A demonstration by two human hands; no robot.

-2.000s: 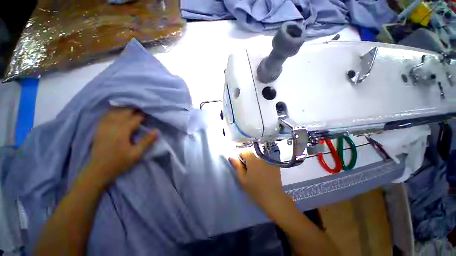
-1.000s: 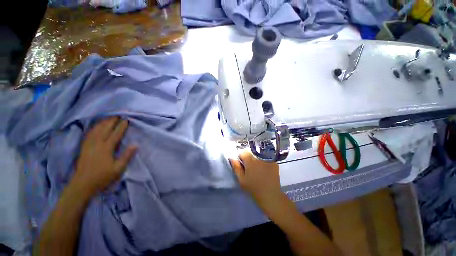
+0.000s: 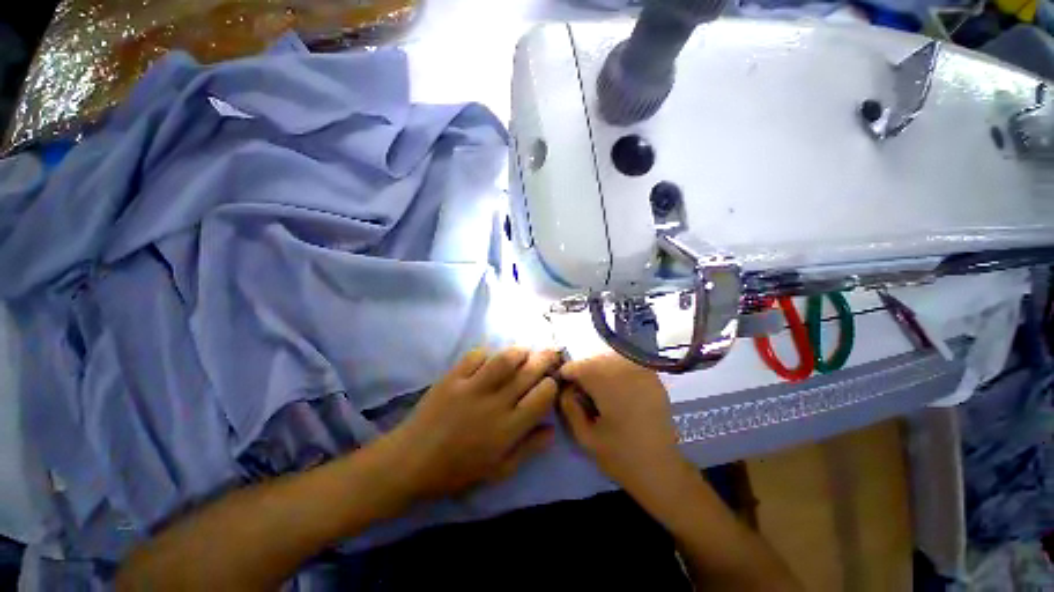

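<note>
A large crumpled blue-grey garment piece (image 3: pixel 312 231) lies on the table left of the white sewing machine (image 3: pixel 751 174). My left hand (image 3: pixel 480 416) and my right hand (image 3: pixel 618 411) meet in front of the needle area. Their fingertips pinch the cloth's edge between them. The presser foot and needle are mostly hidden under the machine head in bright glare. A small white label (image 3: pixel 229 108) lies on the cloth at the upper left.
Red- and green-handled scissors (image 3: pixel 787 341) and thin pointed snips (image 3: pixel 908 320) lie right of my right hand. A shiny brown packet (image 3: pixel 104 58) is at the back left. The table's grey front edge (image 3: pixel 832 402) carries a printed scale.
My left hand has moved right from the middle of the cloth to meet my right hand at its edge. The view has moved closer to the machine.
</note>
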